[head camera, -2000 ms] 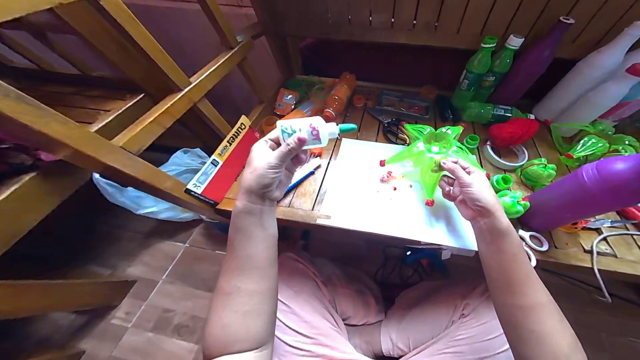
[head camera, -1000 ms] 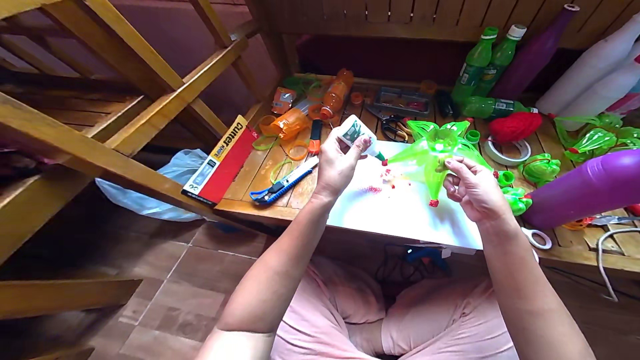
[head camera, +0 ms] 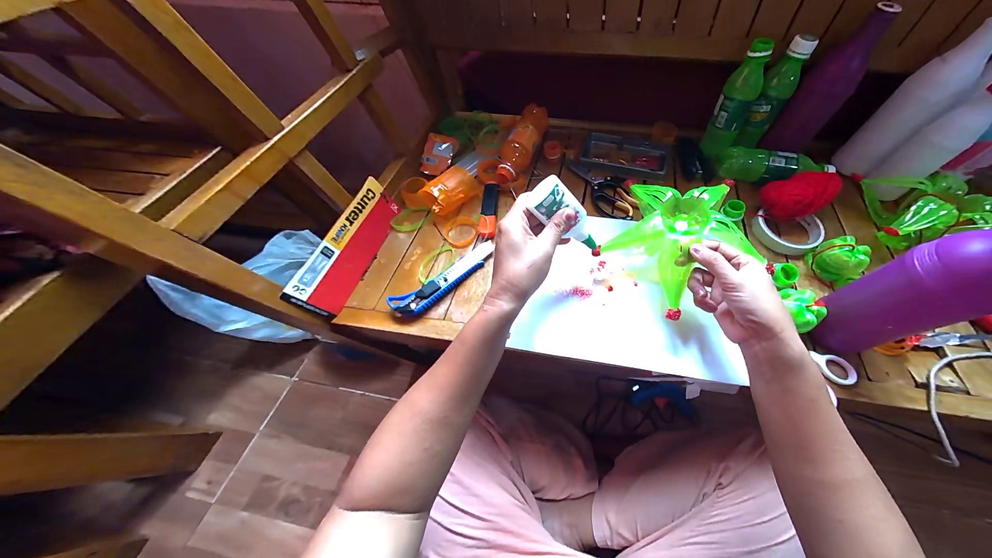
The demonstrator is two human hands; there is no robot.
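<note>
My left hand point(head camera: 531, 246) grips a white glue bottle point(head camera: 552, 208), tipped so that its green nozzle is at the red tip of one petal of a green plastic bottle flower point(head camera: 686, 225). My right hand point(head camera: 732, 287) pinches that flower near its middle, above a white sheet point(head camera: 620, 341). Several of the petal tips are red. Small red bits point(head camera: 577, 292) lie scattered on the sheet beneath. A blue utility knife point(head camera: 438, 288) rests on the wooden slats left of the sheet.
Cut orange bottle parts point(head camera: 449, 188), scissors point(head camera: 612, 194) and a grey tray point(head camera: 624, 155) lie behind. On the right are green bottles point(head camera: 736, 97), red yarn point(head camera: 802, 194), a tape roll point(head camera: 789, 232) and a purple bottle point(head camera: 914, 291). A cutter knife package point(head camera: 345, 252) lies at the left edge.
My left hand has moved right and down with the glue bottle, from above the slats to the flower's petal tip. The utility knife, mostly hidden two seconds ago, now shows. My right hand still holds the flower.
</note>
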